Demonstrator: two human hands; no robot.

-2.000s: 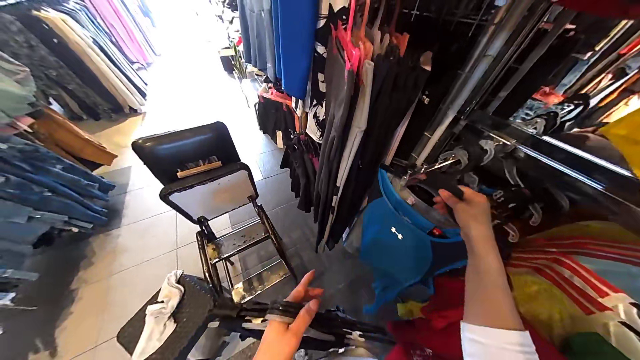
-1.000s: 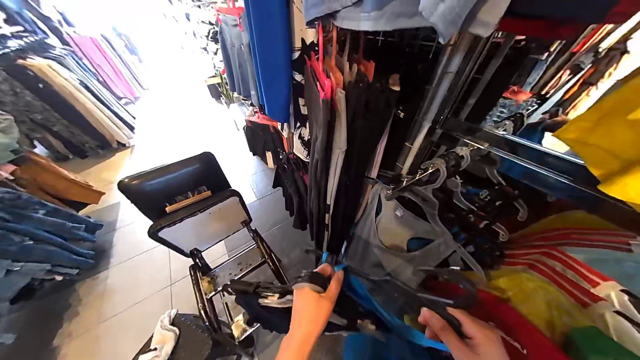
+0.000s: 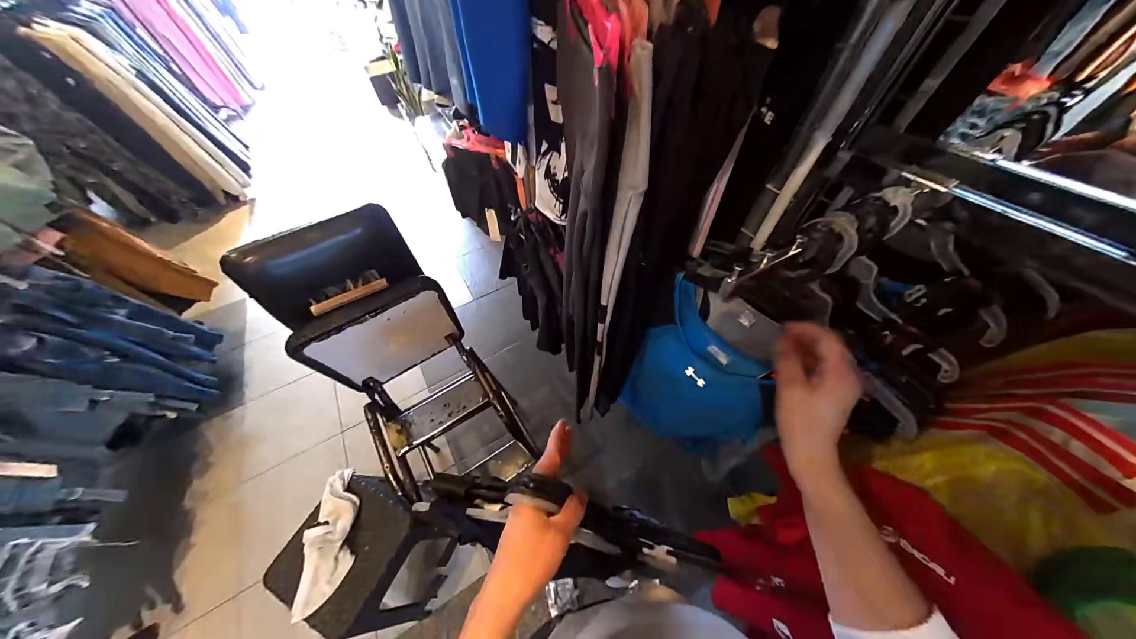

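Low in the middle, my left hand [image 3: 541, 515] is closed around a bundle of dark clothes hangers [image 3: 621, 524], its thumb and a finger showing. My right hand [image 3: 815, 382] is raised at the right, beside a blue garment [image 3: 692, 382] with a small white logo that hangs from a rack hook. The fingertips are bent and blurred, and whether they touch the blue garment or its hanger cannot be told. A grey garment [image 3: 741, 324] shows just behind the blue one. More black hangers [image 3: 874, 266] are crowded on the rack to the right of it.
A black folding chair with a step frame [image 3: 382, 328] stands left of centre. A white cloth [image 3: 327, 541] lies on a dark stool [image 3: 288, 559]. Racks of jeans [image 3: 98, 328] line the left. Dark trousers [image 3: 586, 231] hang ahead. Red clothing [image 3: 896, 541] and a striped yellow garment [image 3: 1029, 426] lie at the right.
My right hand was low beside the hangers one second ago and is now raised at the rack. The blue garment, low near my hands then, now hangs in front of the grey one.
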